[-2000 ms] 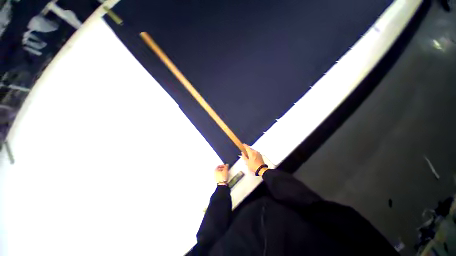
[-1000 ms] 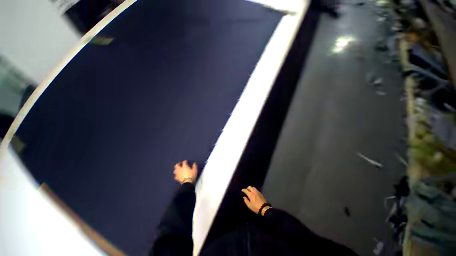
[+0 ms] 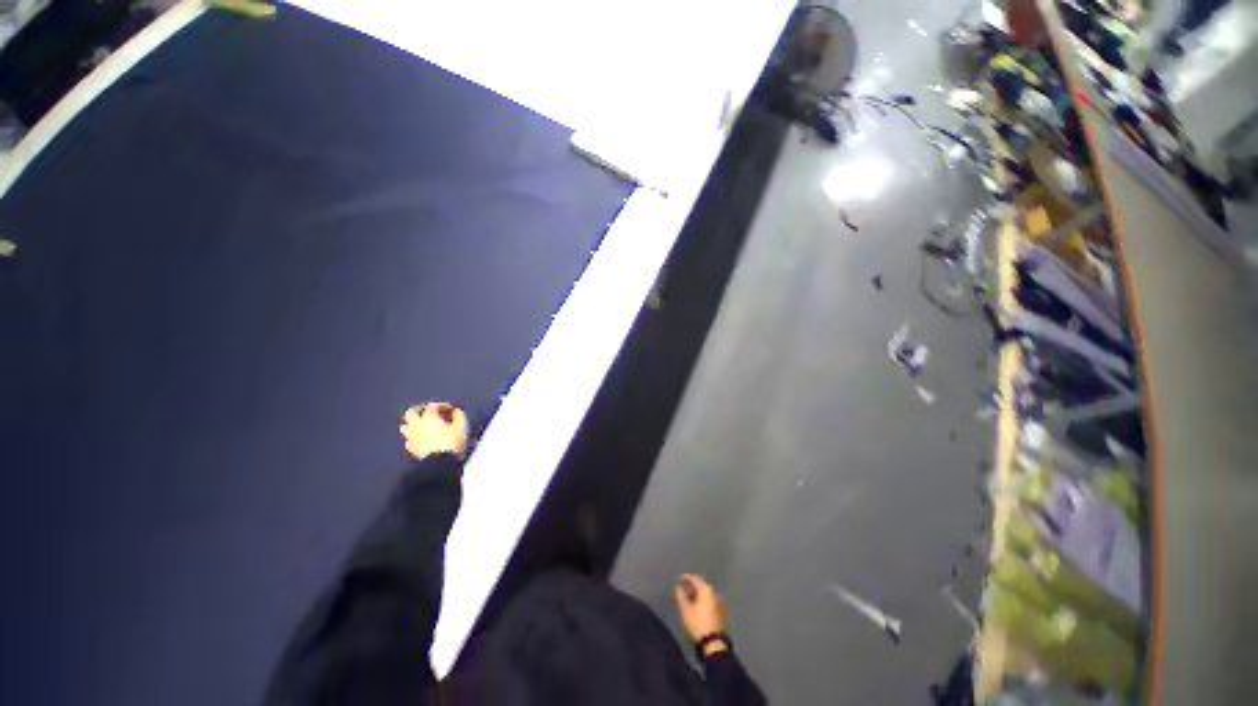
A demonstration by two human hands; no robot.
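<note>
Navy fabric [image 3: 262, 276] lies flat over the left and middle of the table, with slight wrinkles. My left hand [image 3: 436, 430] is on or just above it near its right edge, fingers curled; a dark patch shows at the fingers, and I cannot tell if it is a held thing. My right hand [image 3: 701, 610] hangs over the floor beside my body, small and partly curled; its grip is unclear. A weight bar [image 3: 607, 157] lies at the fabric's far right corner. A yellowish weight [image 3: 243, 7] is at the top left edge.
The white table covering [image 3: 552, 372] shows as a strip along the right edge, and a white sheet [image 3: 552, 48] lies beyond the navy. Grey floor [image 3: 786, 414] with scraps runs to the right. A shelf with a long pale edge [image 3: 1007, 400] holds mixed cloth at far right.
The view has moved along the table, away from the wooden ruler. My right hand has let go of the ruler and left the table. My left hand has moved onto the navy fabric.
</note>
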